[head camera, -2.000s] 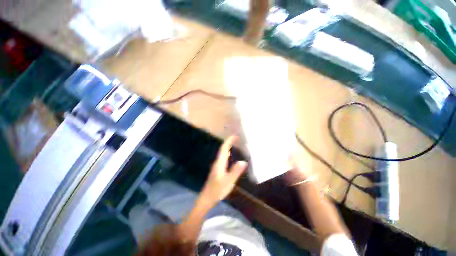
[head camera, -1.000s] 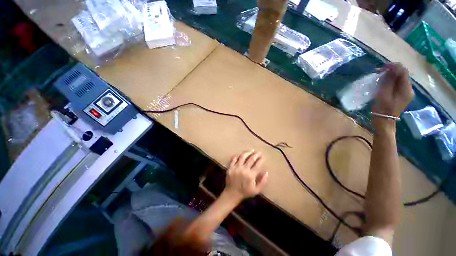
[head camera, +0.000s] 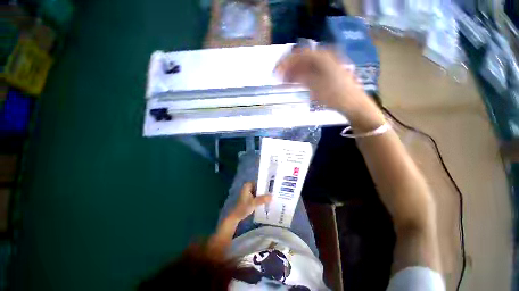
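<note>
A white product box (head camera: pixel 284 182) with black and red print lies over my lap. Clear film shows at its upper end, by the sealer's front edge. My left hand (head camera: pixel 248 203) grips the box's lower left side. The long white sealer (head camera: pixel 227 65) stands crosswise beyond the box, its thin yellowish strip (head camera: pixel 227 108) showing along the front part. My right hand (head camera: pixel 321 74) is blurred and is over the sealer's right end, beside the blue-grey control box (head camera: pixel 354 42). Whether its fingers hold anything cannot be told.
The cardboard-covered bench (head camera: pixel 421 170) is on the right, with a black cord (head camera: pixel 449 170) across it. Shiny bagged packs (head camera: pixel 441 37) lie at the upper right. An open brown carton (head camera: pixel 210 34) is behind the sealer. Yellow (head camera: pixel 28 65) and blue (head camera: pixel 15 111) items are far left.
The view has turned left to the sealer. My left hand has left the bench and now holds a box. My right hand has moved from the green belt to over the sealer.
</note>
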